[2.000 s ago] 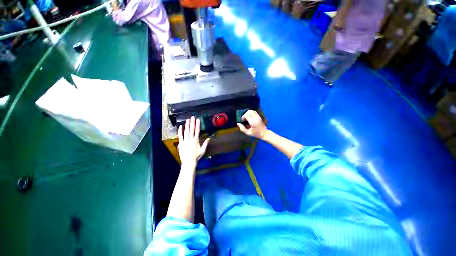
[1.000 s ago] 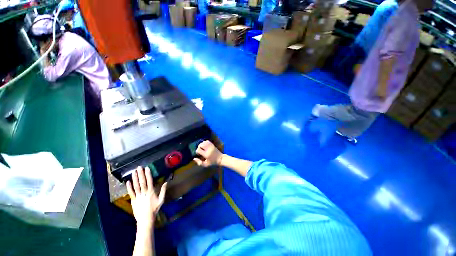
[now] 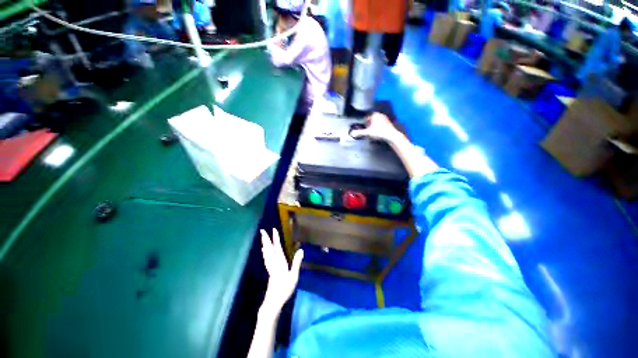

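The welding press has a dark base with a top plate (image 3: 336, 157), and a silver horn (image 3: 364, 82) hangs above it below an orange head (image 3: 379, 15). My right hand (image 3: 381, 129) is over the top plate, its fingers on a round black housing (image 3: 357, 131) at the fixture under the horn. My left hand (image 3: 281, 269) is open and empty, in the air between the belt and the press. The front panel shows a green button (image 3: 315, 196), a red button (image 3: 355, 200) and another green button (image 3: 394, 205).
An open white carton (image 3: 225, 152) stands on the green belt (image 3: 189, 280). A black disc (image 3: 105, 211) and another dark piece (image 3: 168, 139) lie left of it. A seated person (image 3: 311, 52) is beyond. Brown cartons (image 3: 591, 136) stand on the blue floor at right.
My right hand has left the panel's right button and reached up to the fixture. My left hand has come off the panel and moved back. The view has turned left.
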